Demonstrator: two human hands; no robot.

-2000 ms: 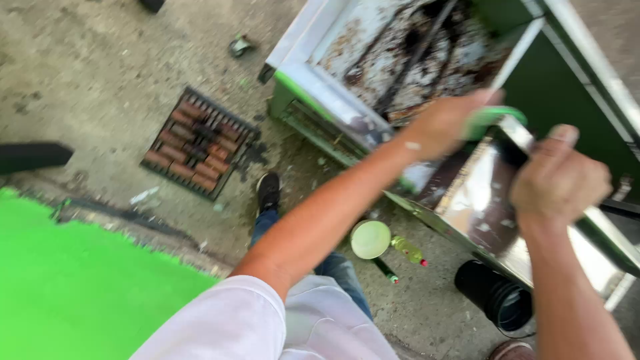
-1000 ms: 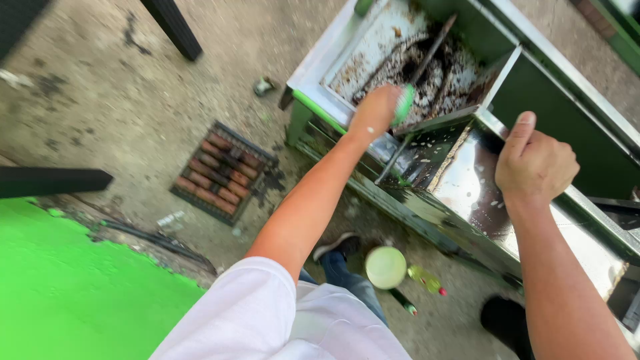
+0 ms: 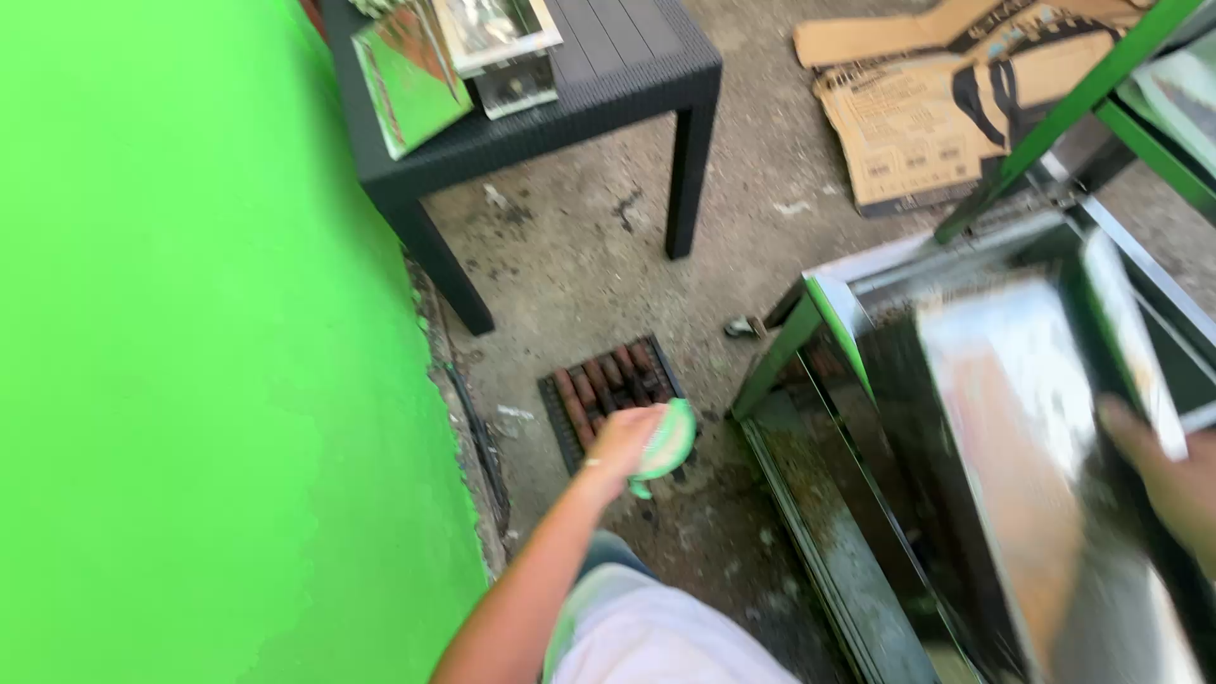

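Note:
My left hand (image 3: 624,439) is closed on a round, pale green thing (image 3: 668,439), too blurred to identify, above a dark grate with reddish-brown cylindrical pieces (image 3: 591,385) on the floor. At the right edge, my right hand (image 3: 1164,480) grips the side of a shiny metal box or tray (image 3: 1007,418), which is blurred and lies tilted over a green metal frame (image 3: 828,328). Part of the right hand is cut off by the picture's edge. Behind the metal box, the frame's open compartment shows only in part.
A bright green wall (image 3: 237,380) runs along the left. A dark woven-look table (image 3: 608,100) bears a glass-sided box and a reflective panel. Flattened cardboard (image 3: 912,123) lies on the concrete floor at the back right. A caster (image 3: 743,327) stands near the frame's leg.
My left hand has moved left, away from the dirty compartment, with the green thing in it. The shiny metal piece under my right hand now lies over the frame's compartment. The view has swung left.

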